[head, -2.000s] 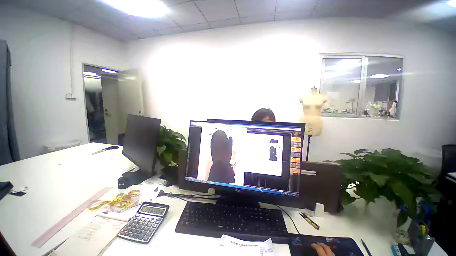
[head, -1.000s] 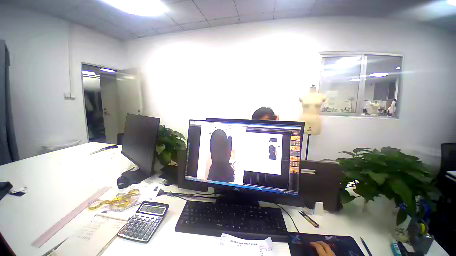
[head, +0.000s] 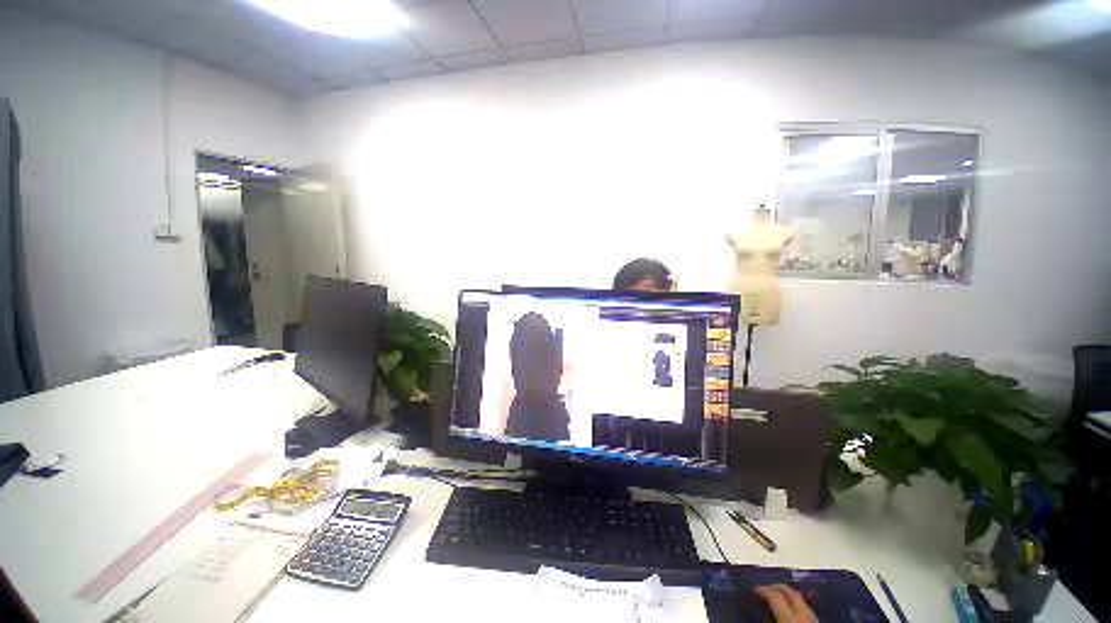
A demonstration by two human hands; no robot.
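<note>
My right hand (head: 786,604) lies on the black mouse pad (head: 841,593) at the bottom edge, cut off by it. Only its fingers show, and the mouse is not visible under them. My left hand is out of the picture. The monitor (head: 593,377) stands ahead and shows a dark garment photo, with orange buttons at its right edge. The black keyboard (head: 563,531) lies below it. A white printed sheet (head: 599,596) lies in front of the keyboard, cut off at the bottom.
A calculator (head: 350,539), yellow tape loops (head: 286,487) and a pinkish strip (head: 177,528) lie left. A pen (head: 751,529), a thin dark stick (head: 892,598) and a pen holder (head: 1023,574) are right. Plants (head: 938,420) flank the monitor. A person's head (head: 643,275) shows behind it.
The view has shifted very slightly. My right hand stays on the pad with little visible movement. The small dark picture at the right of the screen looks slightly changed.
</note>
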